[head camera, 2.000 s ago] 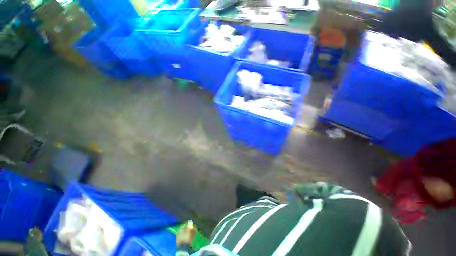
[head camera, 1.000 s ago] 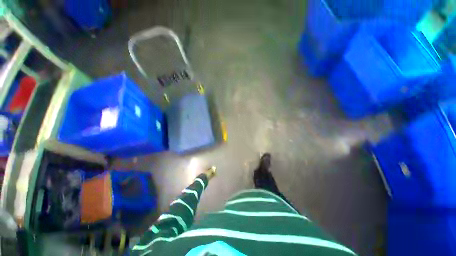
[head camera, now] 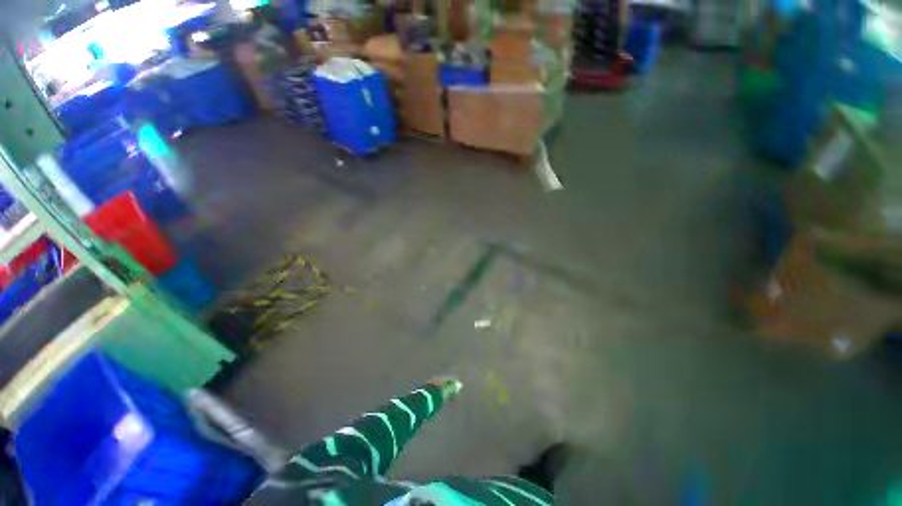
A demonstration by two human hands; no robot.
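Note:
My left hand [head camera: 448,387] shows small and blurred at the end of a green-and-white striped sleeve, low in the middle of the view, over the grey floor. I cannot tell its fingers or whether it holds anything. My right hand is not in view. The nearest thing is a deep blue tote [head camera: 84,435] at the lower left, with a small white label inside. My left hand is apart from it.
A green-framed shelf [head camera: 163,331] with a red bin [head camera: 132,233] stands at the left. Yellow-black tape [head camera: 287,296] lies on the floor beside it. Cartons [head camera: 495,119] and a blue tote [head camera: 356,111] stand ahead. More cartons [head camera: 826,296] are at the right.
The view has moved forward and turned. The hand trolley has left the middle of the view, the blue tote now sits lower left, and cartons have appeared ahead and at the right.

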